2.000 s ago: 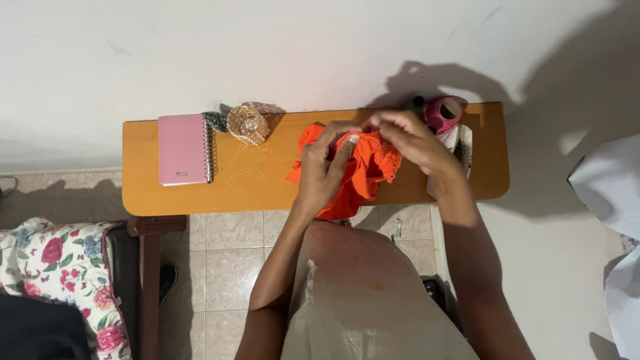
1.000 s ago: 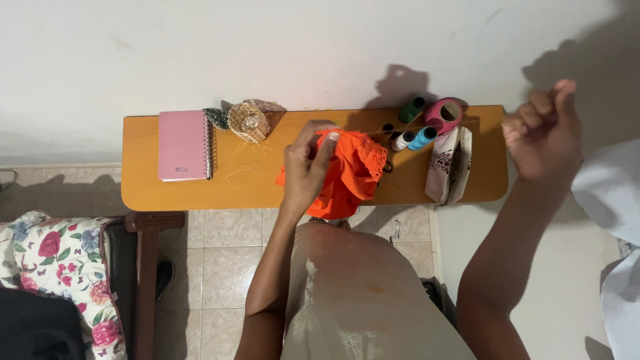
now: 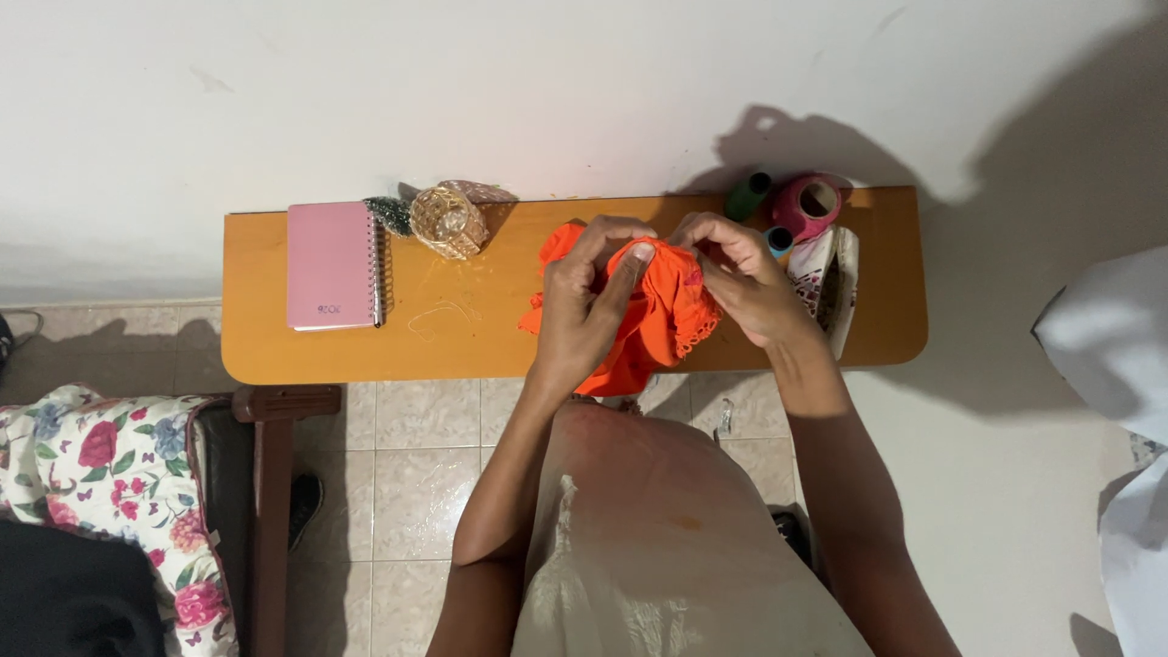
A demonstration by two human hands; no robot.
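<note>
Orange fabric (image 3: 643,319) with a lacy edge hangs bunched over the front edge of a narrow wooden table (image 3: 511,347). My left hand (image 3: 593,292) pinches its upper fold between thumb and fingers. On the right side of the same fold, my right hand (image 3: 744,274) has thumb and fingertips closed together at the cloth; whether they grip the fabric, a thread or a needle is too small to tell. Just beyond my right hand stand a green thread spool (image 3: 748,196), a blue-topped spool (image 3: 778,241) and a pink roll (image 3: 807,208).
An open patterned pouch (image 3: 844,292) lies at the table's right. Toward the left are a pink spiral notebook (image 3: 330,265), a small woven basket (image 3: 447,223) and a loose thread (image 3: 444,310). A wooden-framed seat with floral cloth (image 3: 109,465) stands at lower left. The wall borders the table's far side.
My right hand, raised far out to the right one second ago, is back at the orange fabric. My left hand has kept its pinch on the cloth.
</note>
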